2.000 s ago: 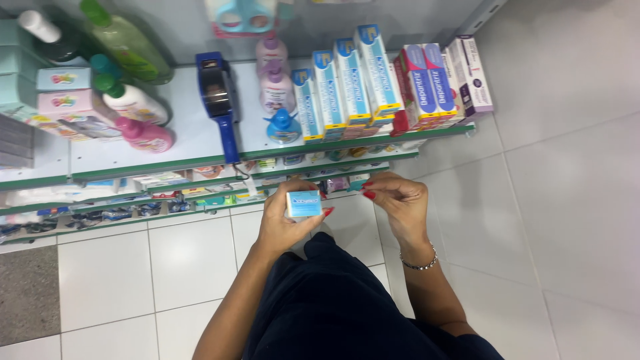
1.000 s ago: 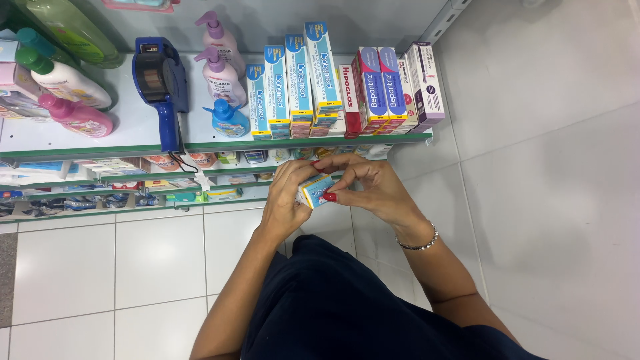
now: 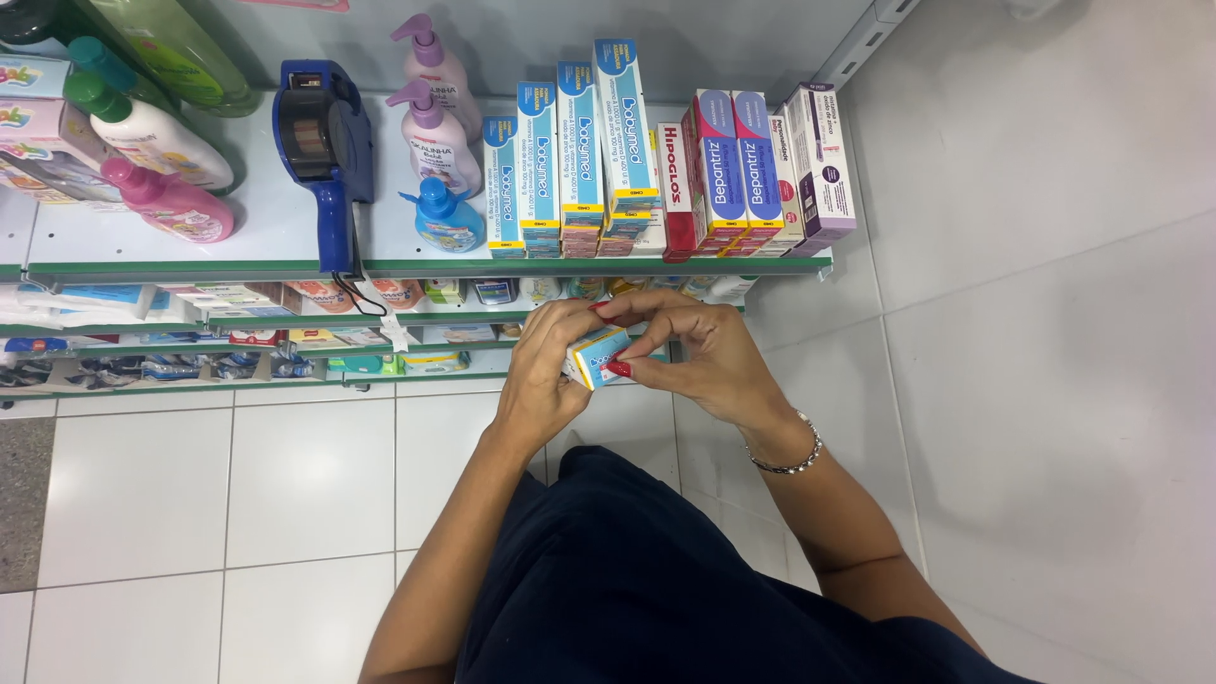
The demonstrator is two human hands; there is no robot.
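My left hand (image 3: 551,366) is closed around a small blue and white Babymed carton (image 3: 600,359) with a yellow edge, held below the shelf fronts. The thumb and a finger of my right hand (image 3: 698,351) touch the same carton from the right, pinching at its face and upper edge. Part of the carton is hidden by my fingers. Above the hands, upright Babymed cartons (image 3: 581,142) stand in rows on the top shelf. A blue hand-held price labeler (image 3: 328,161) lies on that shelf to the left.
Beside the cartons stand pump bottles (image 3: 440,152), a small blue bottle (image 3: 446,223), a Hipoglos carton (image 3: 675,180) and Bepantriz cartons (image 3: 724,171). More bottles (image 3: 152,142) are at the left. The green shelf edge (image 3: 570,269) runs above my hands, with stocked lower shelves beneath.
Two seconds ago my right hand was apart from the carton, to its right; now its fingers are on it. The carton has been turned in my left hand. The view has moved closer to the shelf.
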